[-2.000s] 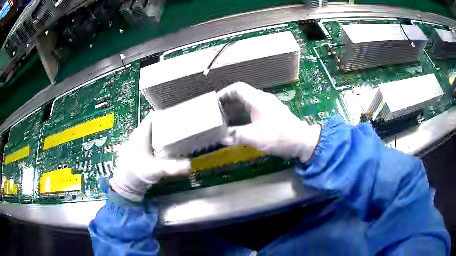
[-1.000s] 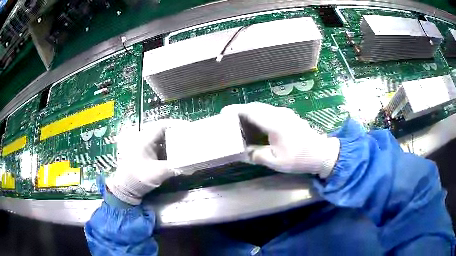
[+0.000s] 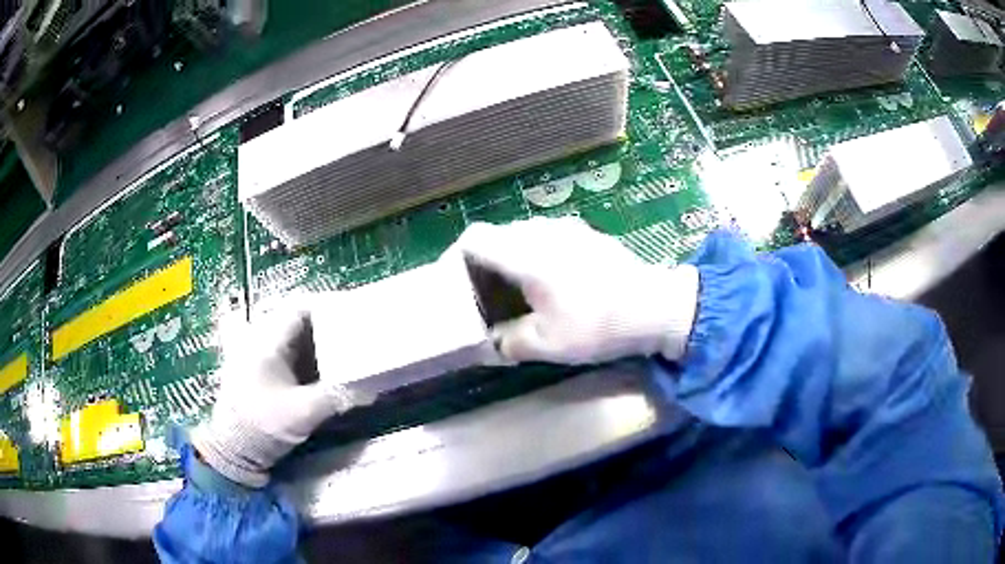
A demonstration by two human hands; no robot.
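A small silver heat sink (image 3: 402,320) sits at the front part of a green circuit board (image 3: 650,204). My left hand (image 3: 270,386), in a white glove, holds its left end. My right hand (image 3: 573,289), also gloved, holds its right end with fingers at the back and thumb low at the front. The underside of the heat sink and its contact with the board are hidden. A large finned heat sink (image 3: 441,132) stands on the rear of the same board, with a thin sensor lead (image 3: 419,105) over its top.
The board at left bears a long yellow strip (image 3: 121,308) and a stepped yellow piece (image 3: 101,431). The right board bears a large heat sink (image 3: 816,55) and a small one (image 3: 893,171). A metal rail (image 3: 474,446) runs along the front, another (image 3: 331,57) behind.
Both hands have lowered the small heat sink toward the front of the board. The yellow piece beneath it is now covered. The view has shifted, so the boards appear further left.
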